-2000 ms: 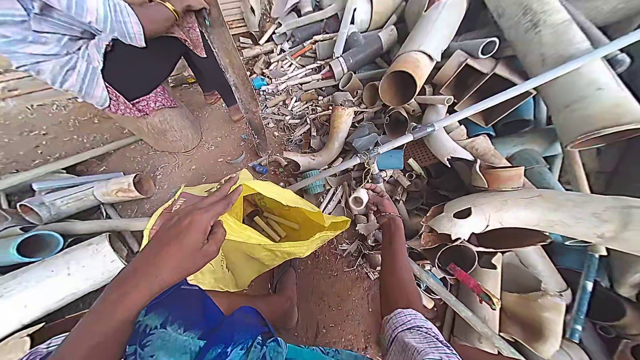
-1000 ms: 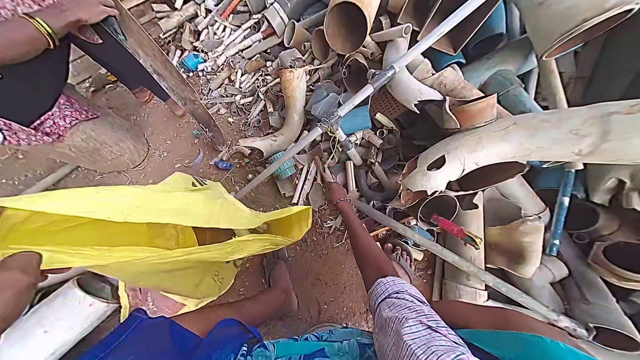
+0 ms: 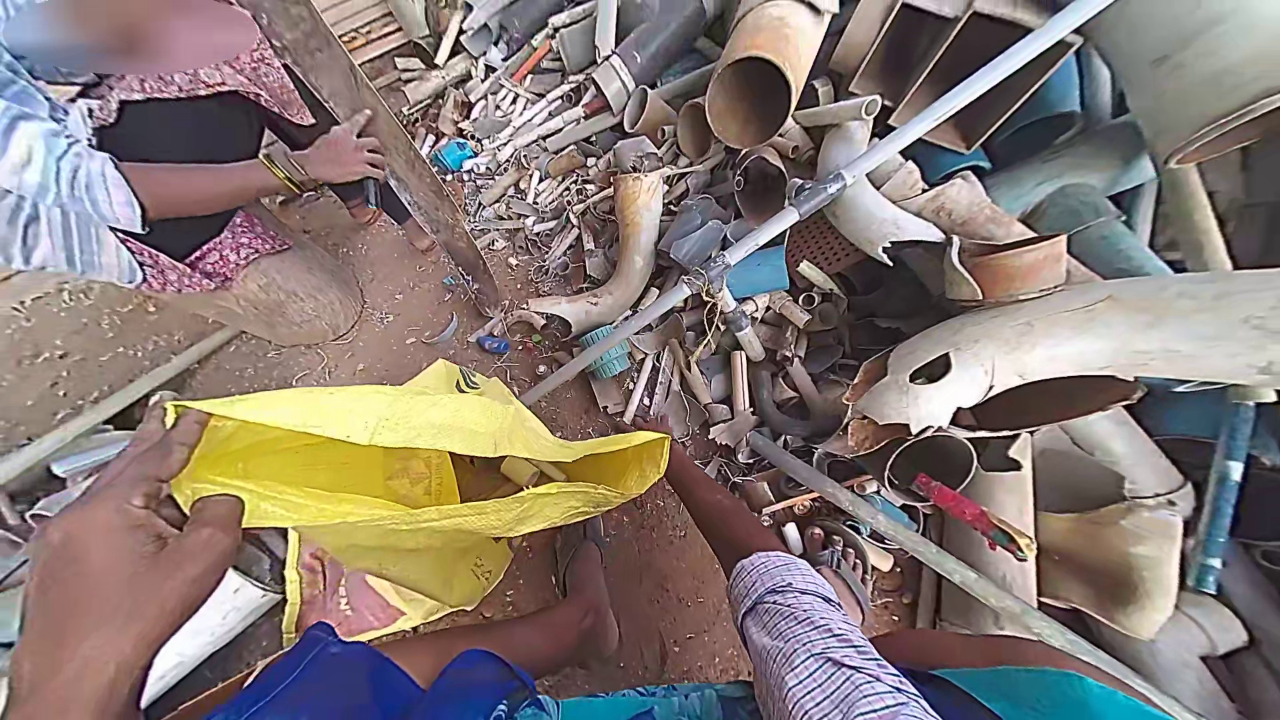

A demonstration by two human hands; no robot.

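My left hand (image 3: 150,530) grips the rim of a yellow woven sack (image 3: 380,500) at the lower left, its thumb and fingers pinching the edge. The sack's mouth gapes toward me, and a few short cut pipe pieces (image 3: 520,471) show inside. My right hand (image 3: 655,430) reaches past the sack's right corner to the edge of a heap of plastic pipe scraps (image 3: 700,385). The sack's corner and the clutter partly hide its fingers, so what they touch is unclear. Near it lies a ribbed turquoise pipe fitting (image 3: 607,352).
A long grey pipe (image 3: 900,135) slants across the heap; another pipe (image 3: 960,575) runs to the lower right. Large broken pipes (image 3: 1100,340) fill the right. At the upper left another person's hand (image 3: 343,155) is beside an upright metal blade or plank (image 3: 390,140).
Two seconds ago my right hand was at a short white pipe piece; now it is low at the heap's edge. My left hand has gone from above the sack to its left rim.
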